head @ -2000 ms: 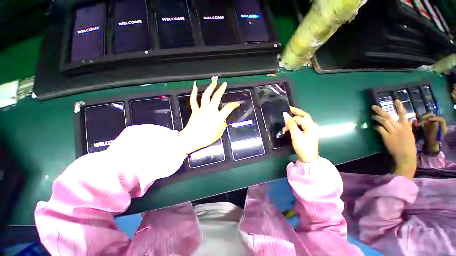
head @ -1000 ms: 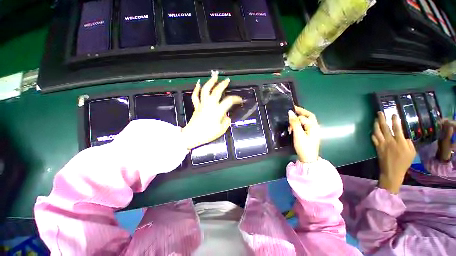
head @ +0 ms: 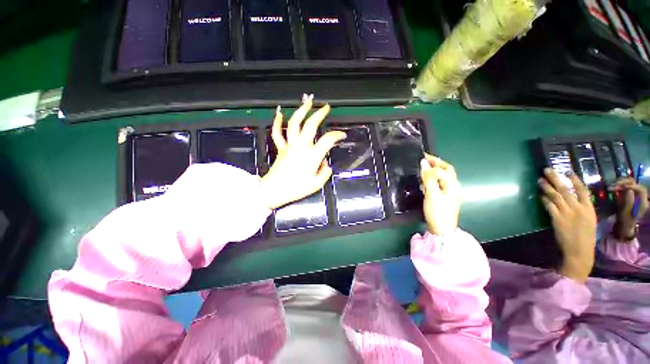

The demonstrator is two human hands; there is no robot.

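Note:
A black five-slot phone tray (head: 285,238) lies on the green bench with a smartphone in each recess. My left hand (head: 299,160) is spread over the middle phone, fingers apart, holding nothing; its sleeve covers parts of the left phones. The fourth phone (head: 354,178) and the leftmost phone (head: 158,160) show white text. My right hand (head: 440,192) has its thumb and fingertips at the right edge of the dark rightmost phone (head: 403,167); whether it grips the phone is hidden.
A second filled tray (head: 260,67) sits on a dark platform (head: 235,99) behind. A wrapped post (head: 474,50) stands right of centre, with a black stack (head: 542,78) beyond. Another person's hands (head: 574,220) are at a tray (head: 552,146) on the right.
The bench and trays have shifted slightly to the right in view. The outer phones of the back tray no longer show visible WELCOME text. My hands keep nearly the same pose.

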